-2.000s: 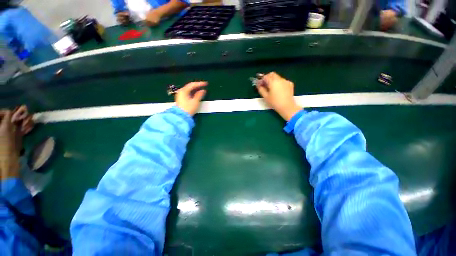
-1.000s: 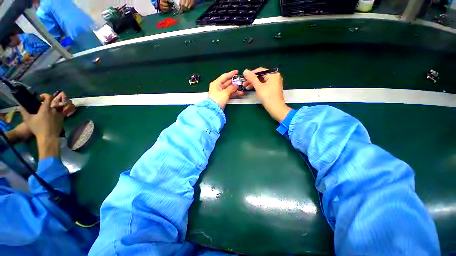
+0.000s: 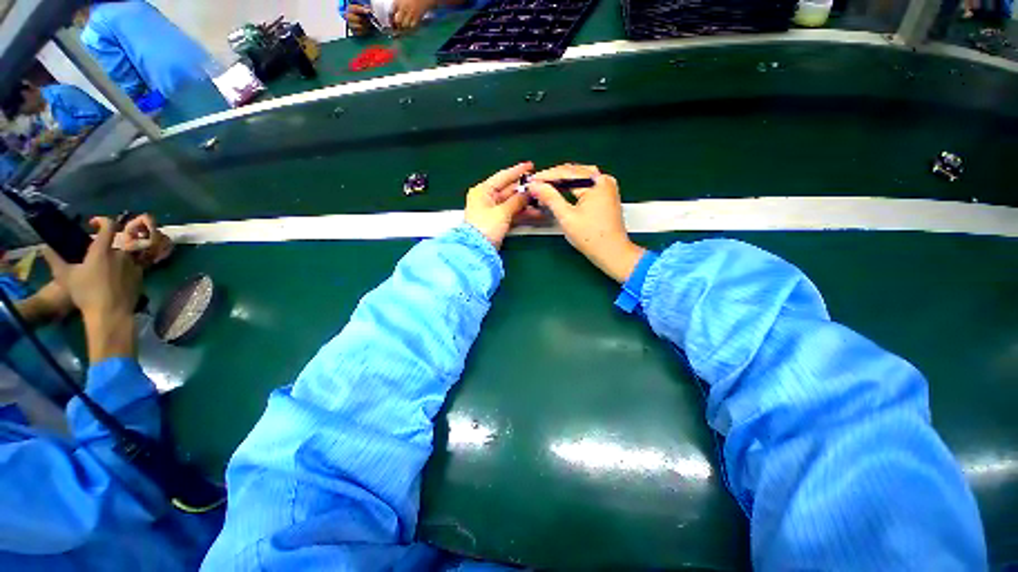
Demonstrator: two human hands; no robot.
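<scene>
My left hand (image 3: 499, 203) holds a small electronic module (image 3: 525, 187) in its fingertips, just above the white strip. The module is mostly hidden by the fingers. My right hand (image 3: 589, 212) is beside it on the right and holds a thin dark pen-like tool (image 3: 573, 183), perhaps tweezers, its near end at the module. The fingers of both hands nearly meet. One module (image 3: 415, 183) lies on the belt left of my hands, another (image 3: 947, 165) far to the right.
Dark green belt (image 3: 714, 156) with a row of small parts along its far side. White strip (image 3: 781, 216) edges it. At left a neighbour's hands (image 3: 106, 279) hold a black screwdriver (image 3: 56, 229) near a round dish (image 3: 185, 308). Black trays (image 3: 516, 28) stand across the belt.
My hands have come together from apart, and the module and dark tool are now held between them. In the last second the belt modules have shifted slightly left.
</scene>
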